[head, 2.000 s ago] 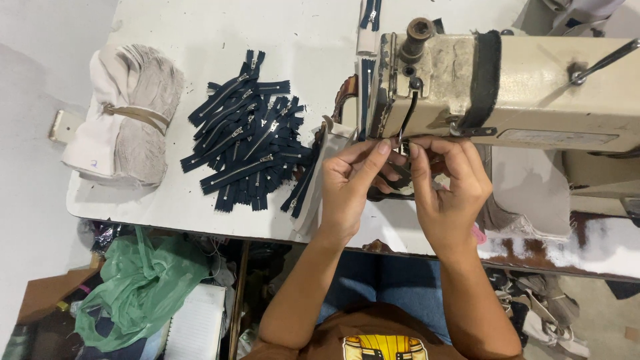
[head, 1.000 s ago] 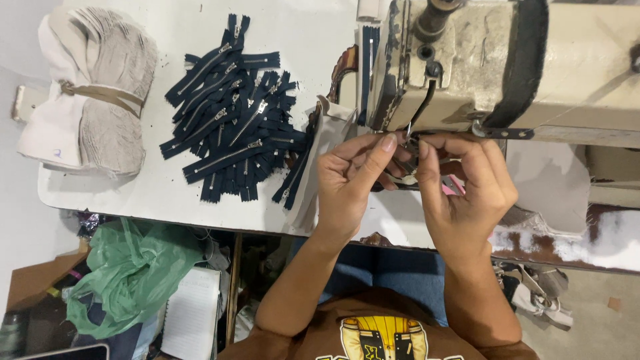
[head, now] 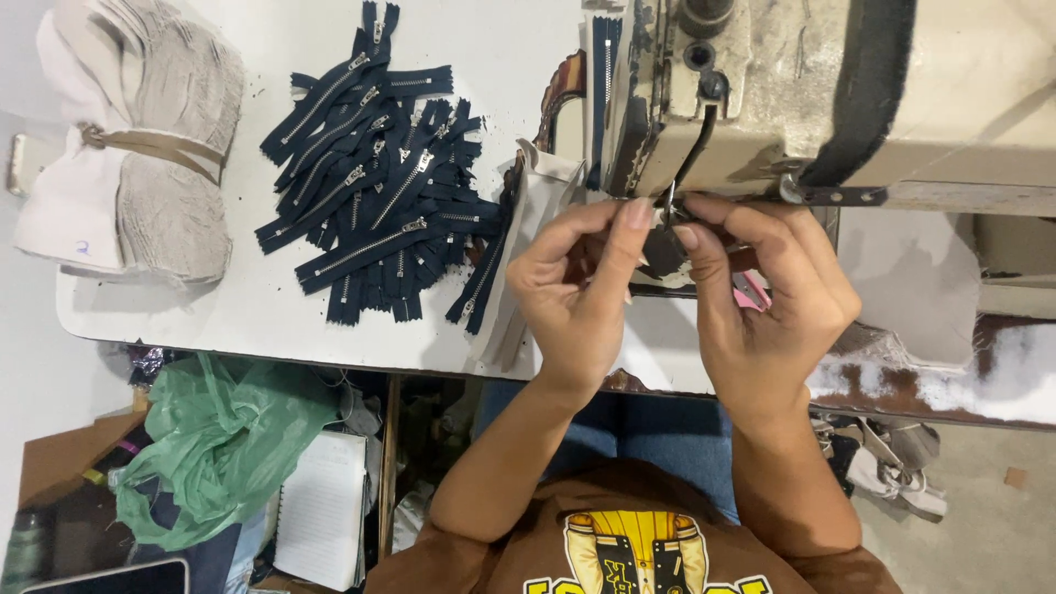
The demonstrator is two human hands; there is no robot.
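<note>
Both hands are raised at the needle area of a sewing machine (head: pixel 759 107). My left hand (head: pixel 582 289) has thumb and index finger pinched just left of the presser foot (head: pixel 670 206); my right hand (head: pixel 767 289) pinches close on its right. Whether a thread or another small thing is between the fingertips cannot be told. Part of a pink object (head: pixel 751 290) shows behind my right fingers. Left of my left hand, folded light fabric (head: pixel 536 190) lies on the white table, beside a heap of dark blue zippers (head: pixel 379 181) with metal teeth. Another zipper (head: pixel 606 82) lies along the machine head.
A tied bundle of pale fabric pieces (head: pixel 173 99) stands at the table's left. More pale fabric (head: pixel 907 280) lies right of the needle area. Under the table edge are a green plastic bag (head: pixel 223 445) and a spiral notebook (head: pixel 320 511). Fabric scraps (head: pixel 895 470) lie on the floor.
The view has moved closer to the table and machine. Both hands stay at the needle area, with only small finger shifts.
</note>
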